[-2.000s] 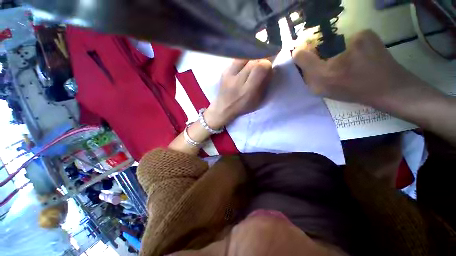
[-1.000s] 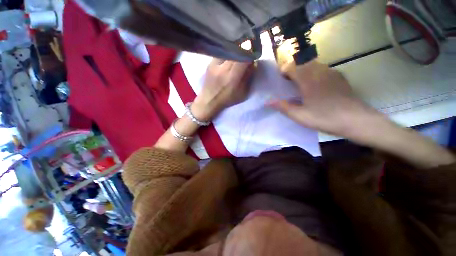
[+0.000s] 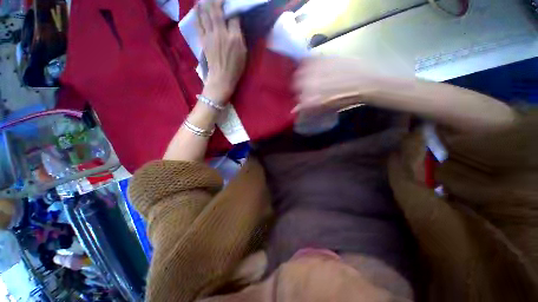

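My left hand [image 3: 219, 53], with bracelets at the wrist, lies flat on the garment at the upper middle, fingers stretched over white and red layers. A red fabric piece [image 3: 268, 88] lies face up between my hands. White fabric [image 3: 287, 36] shows at its upper right edge. My right hand [image 3: 327, 85] is blurred at the right edge of the red piece; whether its fingers pinch the cloth cannot be told. The red garment body [image 3: 127, 76], with a dark slit, spreads to the left of my left hand.
The pale machine table [image 3: 377, 35] extends to the upper right, with printed ruler marks [image 3: 460, 57] near its front edge. A clear bin with a red item [image 3: 94, 168] stands at left. A pink-red tube [image 3: 41, 118] runs above it. The machine head is not in view.
The white piece that lay on top now has red fabric showing in its place. My left hand has moved up and left and flattened; my right hand has moved down and left. The view has shifted.
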